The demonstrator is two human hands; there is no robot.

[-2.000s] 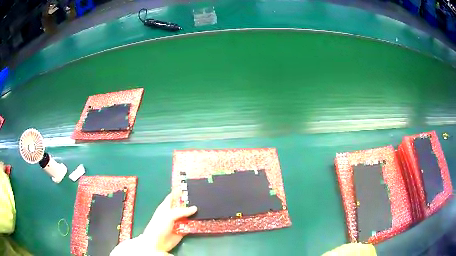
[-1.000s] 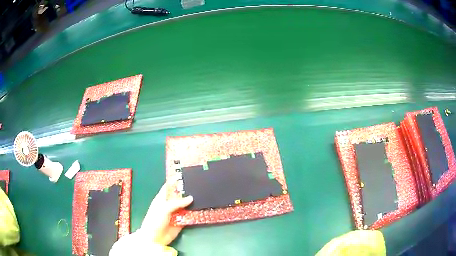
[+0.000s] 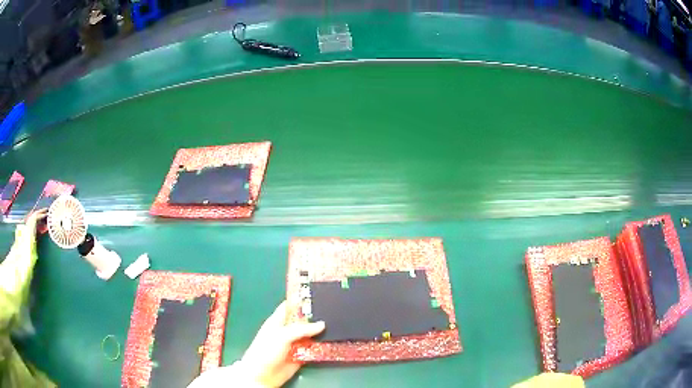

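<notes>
A circuit board with a black face (image 3: 379, 305) lies on pink-red bubble wrap (image 3: 372, 254) in the middle of the green work surface. My left hand (image 3: 282, 347) grips the left edge of this wrap, thumb on top near the board's corner; its other fingers are mostly hidden underneath. My right hand is not in view; only a yellow sleeve end (image 3: 552, 381) shows at the bottom edge. A similar board (image 3: 182, 339) lies on wrap at left, cut off below. At right are another board on wrap (image 3: 578, 314) and a thick wrap stack with a board on top (image 3: 660, 269).
Another board on wrap (image 3: 212, 184) lies on the conveyor. A small fan (image 3: 68, 222), a white block (image 3: 138, 266) and a rubber band (image 3: 111, 348) are at left. Another person's hand (image 3: 36, 219) touches wrap beyond the fan. A black corded tool (image 3: 269, 49) and clear tray (image 3: 334, 38) are far.
The view has shifted. The conveyor board has moved right relative to the fan. Another person's arm has reached in at the left, with more wrapped pieces showing there. My left hand keeps its hold.
</notes>
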